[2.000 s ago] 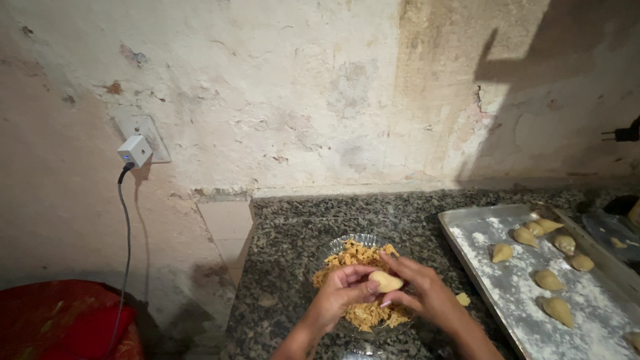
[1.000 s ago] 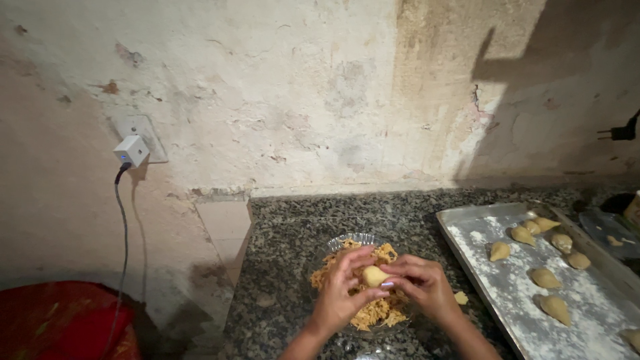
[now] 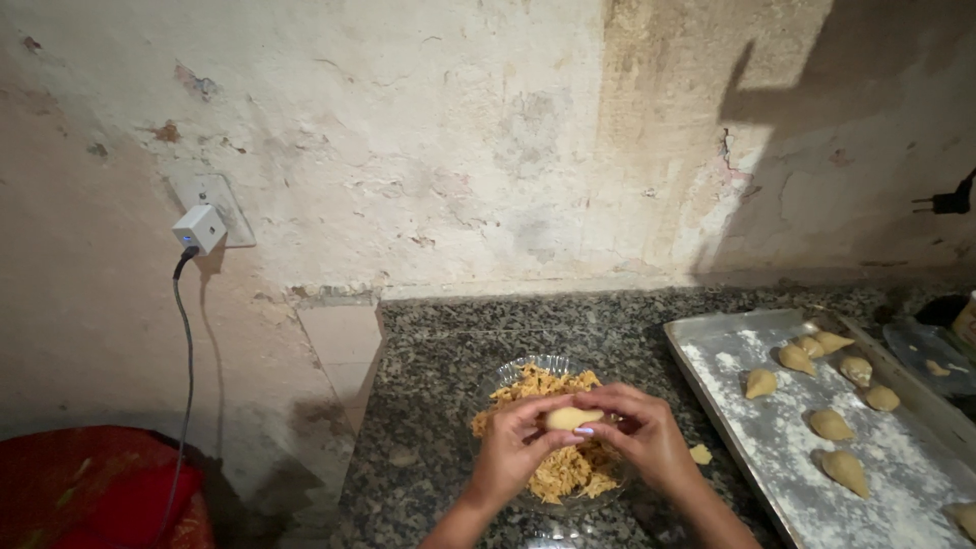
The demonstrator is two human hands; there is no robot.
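A pale piece of dough (image 3: 570, 418) is held between the fingertips of my left hand (image 3: 518, 442) and my right hand (image 3: 640, 427). Both hands are over a clear glass bowl (image 3: 550, 363) of shredded orange-brown filling (image 3: 564, 473), which they partly cover. To the right, a metal baking tray (image 3: 713, 412) dusted with white flour carries several teardrop-shaped dough pieces (image 3: 845, 471). A small scrap of dough (image 3: 700, 454) lies on the granite beside my right hand.
The speckled granite countertop (image 3: 427, 366) meets a worn plaster wall. A white charger (image 3: 200, 229) with a hanging cable is in the wall outlet at left, above a red container (image 3: 99, 488). A black plug (image 3: 949, 202) and a clear plastic container (image 3: 926, 354) are at far right.
The dough has stayed between my hands, above the bowl, while my fingers shifted around it and it turned. The tray and its dough pieces have not moved.
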